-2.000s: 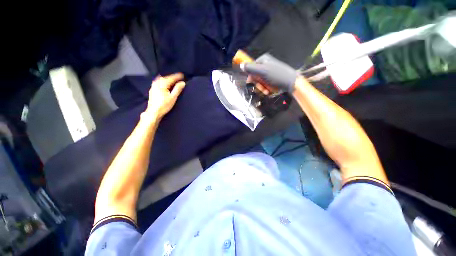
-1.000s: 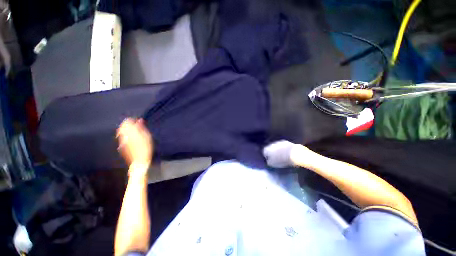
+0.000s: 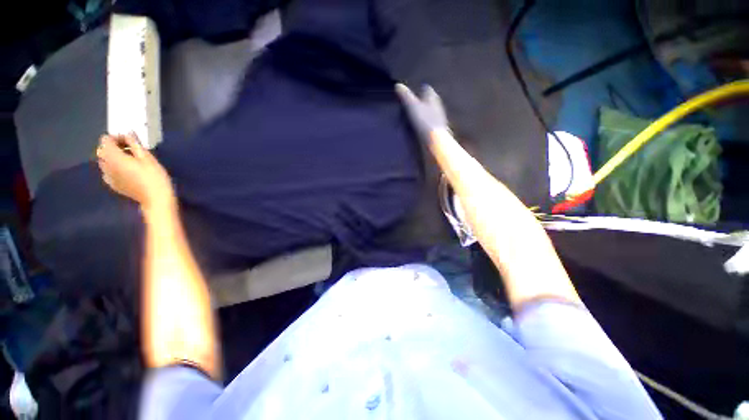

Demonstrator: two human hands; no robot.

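Observation:
A navy garment (image 3: 304, 156) lies spread over the dark padded arm (image 3: 74, 221), its folds hanging toward me. My left hand (image 3: 130, 168) is at the garment's left end, fingers curled near the foot of the white bar; whether it pinches cloth is unclear. My right hand (image 3: 425, 113), in a thin grey glove, is at the garment's upper right edge, fingers apart; whether it grips cloth is unclear. The steam iron (image 3: 452, 215) stands mostly hidden behind my right forearm, with only its metal edge showing.
The white bar (image 3: 134, 78) stands at back left. The red and white iron rest (image 3: 568, 168) is at right, with a black cord, yellow hose (image 3: 665, 123) and whitish steam hose (image 3: 641, 225) by it. A green cloth bundle (image 3: 661, 168) lies behind. The table cover (image 3: 476, 74) is dark grey.
My left hand has moved left to the white bar's foot. My right hand has moved up to the garment's far edge. The garment is spread wider leftward. The iron now shows nearer me, behind my forearm.

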